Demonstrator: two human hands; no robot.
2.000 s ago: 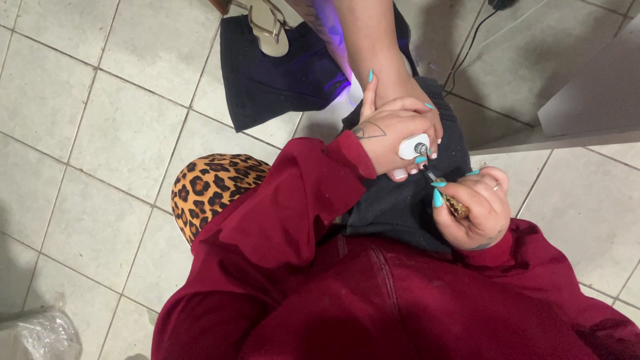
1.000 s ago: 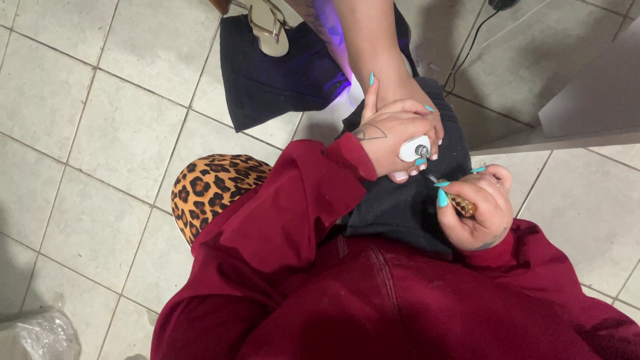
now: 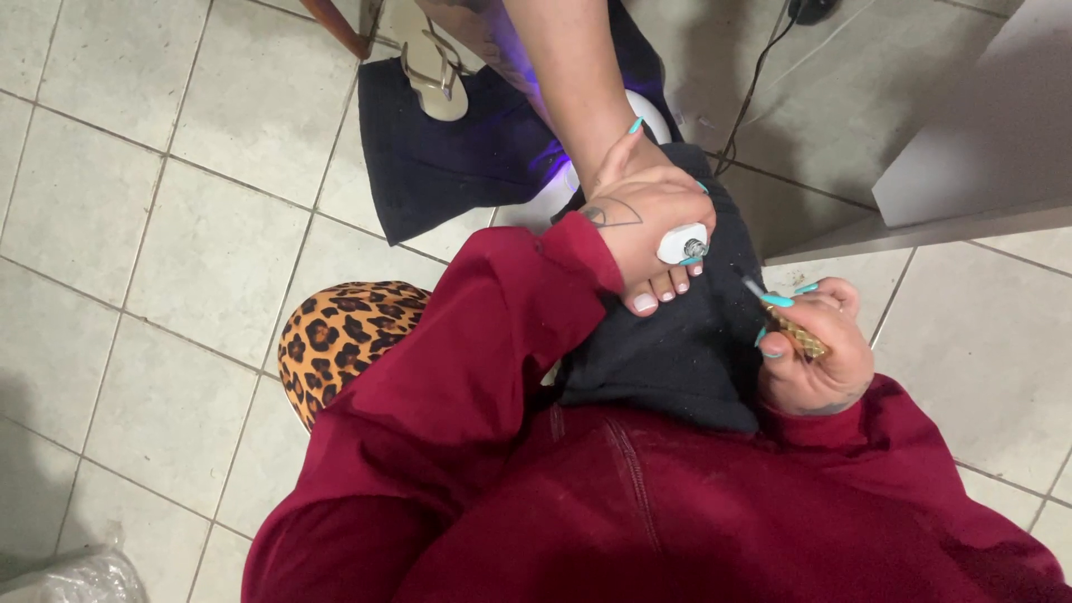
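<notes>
My left hand lies across another person's foot and holds a small white nail polish bottle, its threaded neck uncapped and facing up. White polish shows on the toenails. Beneath the foot is a dark towel on my lap. To the right of the bottle, my right hand grips the gold textured cap of a polish brush. The brush tip points up and left, apart from both bottle and toes. Part of the foot is hidden under my left hand.
A beige flip-flop rests on a dark cloth on the tiled floor. Near the leg, a white lamp gives violet light. A leopard-print seat is at left, a grey furniture panel and black cable at right.
Two seconds ago the brush was at the bottle's neck; my right hand has since drawn it away to the right. My left hand keeps its place on the foot.
</notes>
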